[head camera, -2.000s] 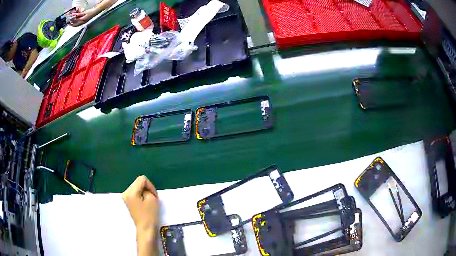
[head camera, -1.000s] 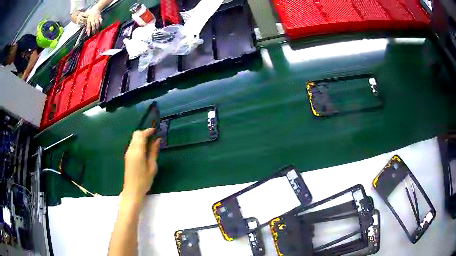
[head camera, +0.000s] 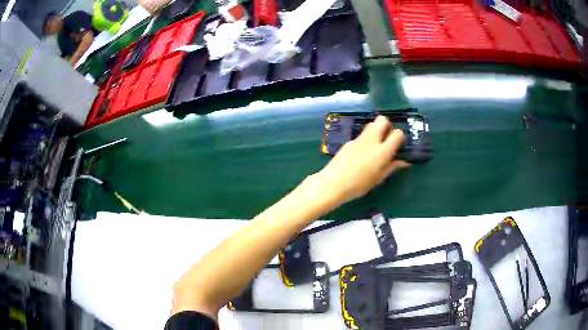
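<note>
My left hand (head camera: 371, 155) reaches up from the lower left over the green belt. Its fingers are bent onto a black phone middle frame (head camera: 338, 134), with orange edging at the left end and silvery contacts at the right. The window looks dark and partly filled; whether more than one frame is there cannot be told. The fingertips are partly hidden. On the white sheet, overlapping frames (head camera: 364, 296) lie at the lower middle, partly behind my forearm. A separate tilted frame (head camera: 499, 243) lies right, with dark tweezers (head camera: 523, 277) across its window. My right hand is out of view.
Beyond the belt (head camera: 245, 174) are red trays (head camera: 477, 32) and a black compartment tray (head camera: 332, 48) holding crumpled plastic (head camera: 258, 51). Machinery and a metal rod (head camera: 106, 145) are at left. Another person (head camera: 74, 35) is at upper left. The white sheet (head camera: 129, 258) lines the near edge.
My left hand has moved right along the belt from where it held a raised frame. The nearby belt frame there is gone from that spot. The view has shifted slightly.
</note>
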